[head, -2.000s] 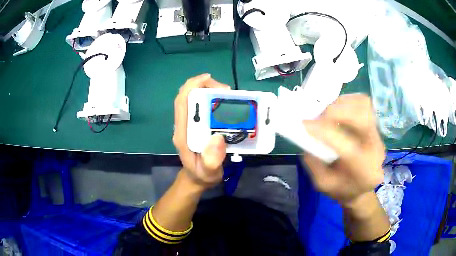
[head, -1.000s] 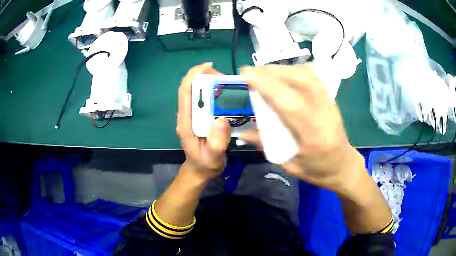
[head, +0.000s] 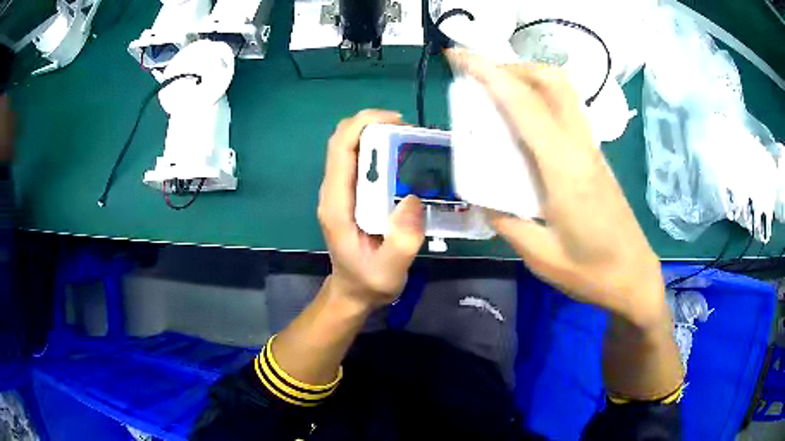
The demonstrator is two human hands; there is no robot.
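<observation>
My left hand (head: pixel 366 207) holds the white housing (head: pixel 375 196) over the bench's front edge, its open end facing me. My left thumb lies at the opening, where the blue-edged circuit board (head: pixel 426 172) and a bit of red wire show. My right hand (head: pixel 572 189) holds the white back cover (head: pixel 491 159), tilted in front of the housing's right part, which it hides. I cannot tell whether cover and housing touch. A small white knob (head: pixel 438 245) sticks out of the housing's lower edge.
White units with wires stand at left (head: pixel 200 129) and upper left. A grey-white screw feeder (head: pixel 314 39) is at top centre, a black screwdriver (head: pixel 361 21) above it. Plastic bags (head: pixel 689 146) lie right. Blue bins (head: pixel 732 344) are below. A dark sleeve shows at the far left edge.
My right hand first brought the back cover leftward to the housing, then lifted it slightly with its flat face more visible. The housing now sits further right in view. A sleeve has appeared far left.
</observation>
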